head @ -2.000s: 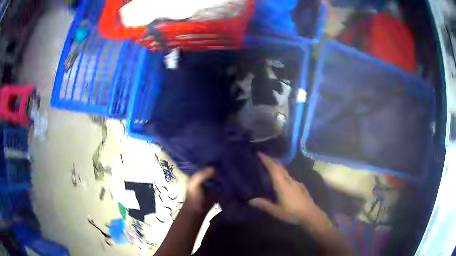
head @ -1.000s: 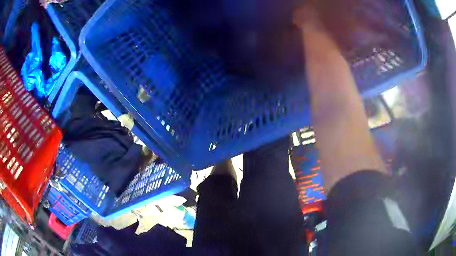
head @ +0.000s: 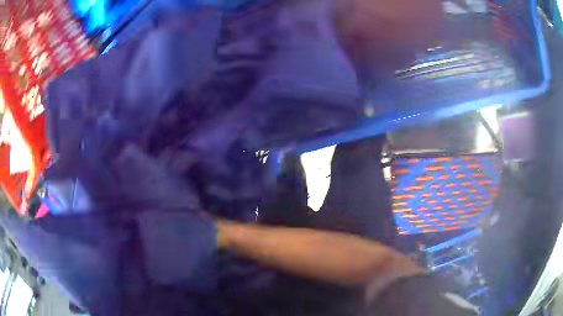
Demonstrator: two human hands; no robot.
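Observation:
A large heap of navy garment cloth (head: 247, 105) fills the left and centre of the head view, blurred, hanging over a blue plastic crate (head: 444, 112). My right forearm comes in from the lower right. My right hand (head: 223, 235) is at the cloth's lower part; the cloth covers its fingers, so its grip is hidden. My left hand cannot be made out. A blurred reddish-brown shape (head: 389, 31) is at the top centre; I cannot tell what it is.
A red perforated crate (head: 31, 136) stands at the left edge. Bright blue material (head: 99, 15) shows at the top left. A blue surface with orange dashes (head: 447, 194) is at the lower right, beside my dark-clothed legs (head: 364, 185). Pale floor shows between them.
My right arm has swung from inside the blue crate down and left to the cloth. Navy cloth now covers most of the crate and the left side, where crates showed before.

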